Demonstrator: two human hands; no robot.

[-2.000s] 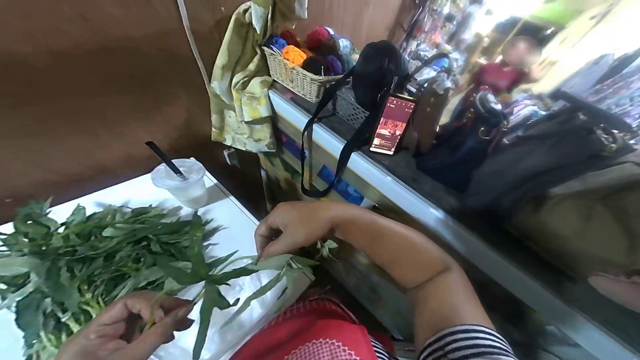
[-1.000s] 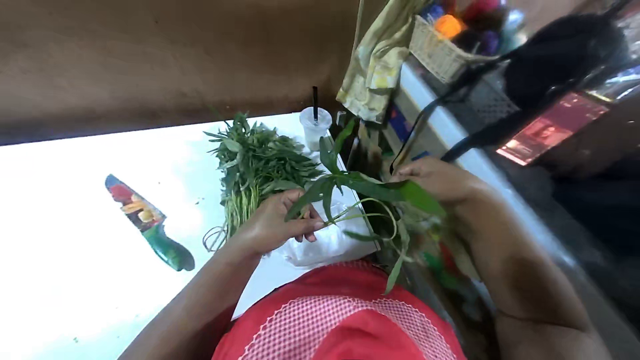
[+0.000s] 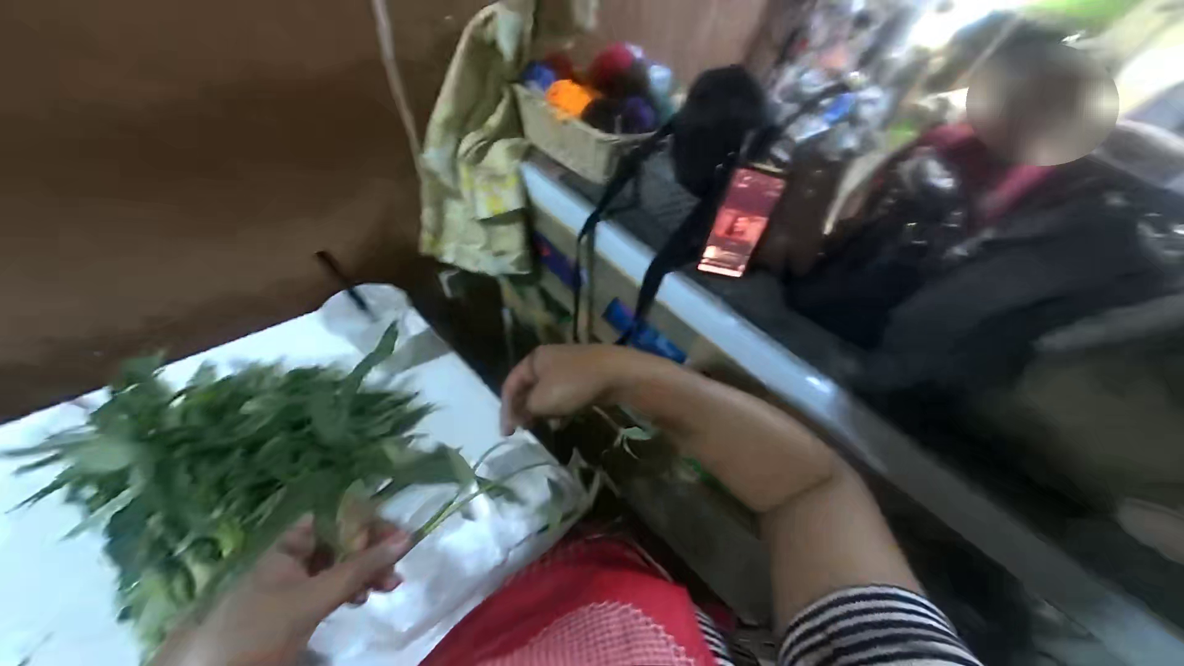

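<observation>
Leafy green stems [image 3: 444, 518] are pinched between the thumb and fingers of my left hand [image 3: 324, 573], beside a heap of leafy greens [image 3: 250, 444] on a white table [image 3: 55, 555]. My right hand [image 3: 555, 384] hangs over the table's right edge with its fingers curled down; whether it holds a stem cannot be told. Under the stems lies a white plastic bag [image 3: 416, 601]. Behind the heap stands a clear plastic cup [image 3: 379, 319] with a black straw [image 3: 342, 280].
A counter [image 3: 740, 333] at the right holds a lit phone [image 3: 742, 222], a wicker basket [image 3: 583, 143] of colourful yarn balls [image 3: 569, 96] and a black bag [image 3: 717, 120]. A yellowish cloth [image 3: 481, 166] hangs in the corner. Another person [image 3: 980, 176] is beyond the counter.
The view has swung to the right, and the knife seen on the table is out of frame. My left hand has moved with its stems next to the heap; the right hand's fingers now point down.
</observation>
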